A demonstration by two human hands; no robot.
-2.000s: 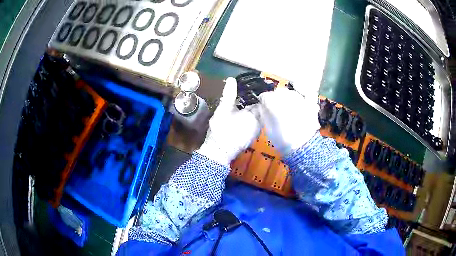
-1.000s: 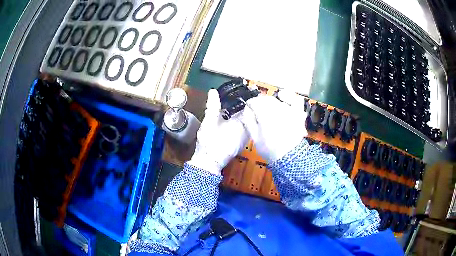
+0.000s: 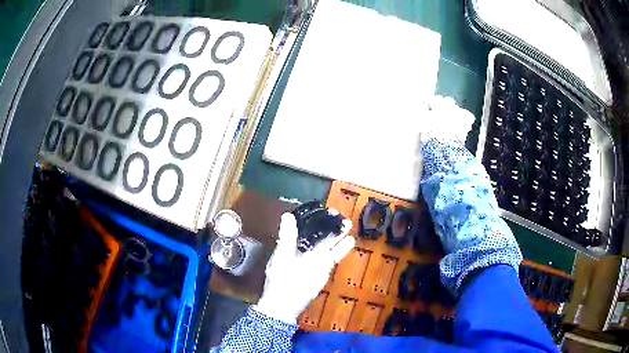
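My left hand (image 3: 300,265), in a white glove, holds a black housing (image 3: 318,226) between thumb and fingers, above the left edge of the orange fixture tray (image 3: 348,265). The tray has bare slots at its left and black rings upright in slots at its right. My right hand (image 3: 448,118), also gloved, is at the right edge of the white board, left of the metal tray (image 3: 488,134) filled with black parts. Its fingers are bunched and blurred; whether it holds anything cannot be told.
A gasket sheet stack (image 3: 148,83) lies at upper left. Below it are a blue bin (image 3: 190,293) and a tilted orange-edged tray (image 3: 103,276). A silver can (image 3: 231,254) stands on a brown pad (image 3: 265,207). The white board (image 3: 352,89) lies behind the fixture tray. Boxes (image 3: 598,283) are at right.
My right hand has left the housing and moved forward and right towards the metal tray. My left hand still holds the housing. The view has shifted, showing more of the gasket sheet and white board.
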